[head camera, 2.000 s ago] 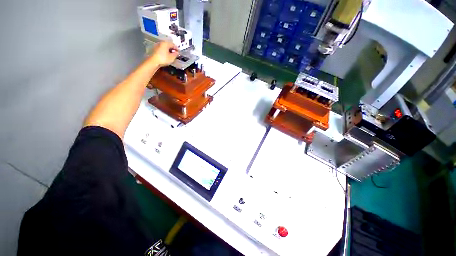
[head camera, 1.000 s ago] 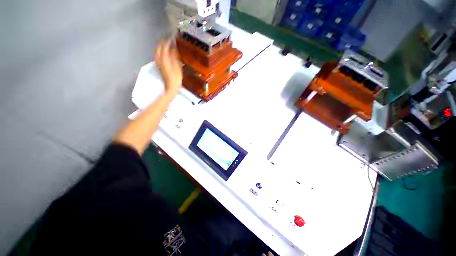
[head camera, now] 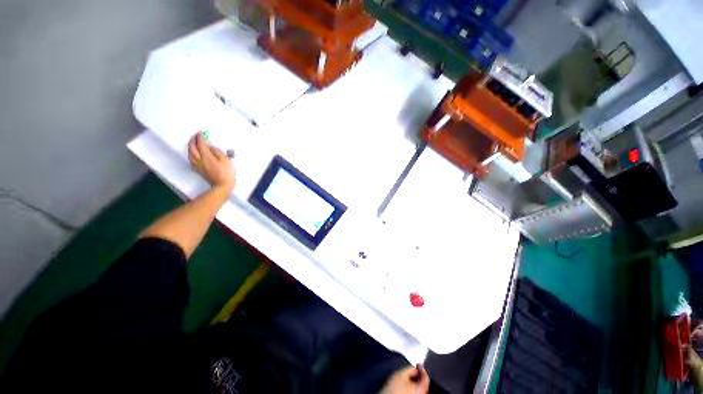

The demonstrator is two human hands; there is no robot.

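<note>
My left hand (head camera: 208, 161) is at the white panel's left end, fingertips beside a small green button (head camera: 204, 135). It holds nothing that I can see. My right hand (head camera: 405, 381) is partly cut off by the bottom edge, below the table's front edge. A small dark piece (head camera: 418, 375), perhaps a black plastic part, shows between its fingers. The left orange fixture (head camera: 316, 46) is cut off by the top edge. The right orange fixture (head camera: 486, 119) carries a silver slotted top plate (head camera: 524, 86). Neither hand touches a fixture.
A dark-framed touchscreen (head camera: 297, 202) and a red emergency stop (head camera: 416, 300) sit in the white panel. A perforated metal bracket (head camera: 566, 223) and a black control unit (head camera: 636, 188) stand at right. A black tray (head camera: 551, 338) lies lower right. Another person's hand shows at the far right edge.
My left hand has come from the left fixture down to the green button. My right hand has come further into view at the bottom. The view has shifted, cutting off the left fixture's top.
</note>
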